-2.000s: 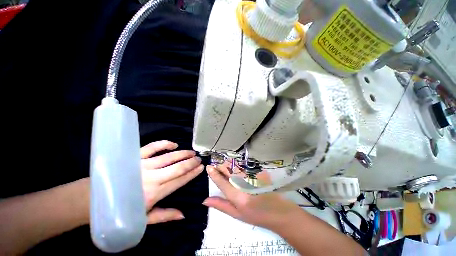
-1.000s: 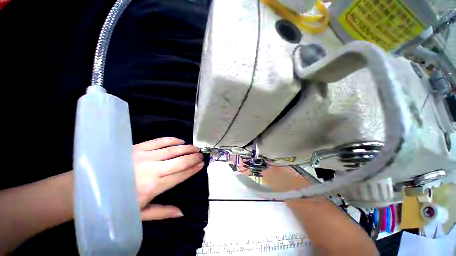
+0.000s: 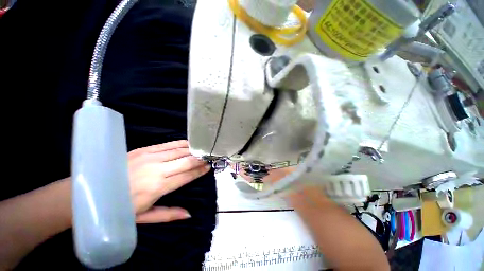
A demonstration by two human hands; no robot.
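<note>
The black fabric (image 3: 159, 106) fills the left side, rippled beside the off-white sewing machine head (image 3: 212, 90). My left hand (image 3: 159, 177) lies flat on the fabric, palm down, fingertips at its edge by the presser foot (image 3: 218, 163); the lamp covers part of the hand's back. The thumb is spread apart. My right hand (image 3: 270, 179) is behind the needle area, mostly hidden by the machine head and the white curved guard (image 3: 323, 127); its wrist and forearm are blurred. What its fingers do cannot be seen.
The grey-white lamp (image 3: 102, 185) hangs over my left wrist on a silver flexible neck. A printed scale (image 3: 265, 258) marks the white surface at the bottom. Black-handled scissors (image 3: 371, 218), a cardboard box (image 3: 432, 217) and a white spool (image 3: 451, 217) are at the right.
My right hand has moved from the fabric edge in front of the foot to behind the needle area. My left hand stays on the fabric. The camera view has shifted.
</note>
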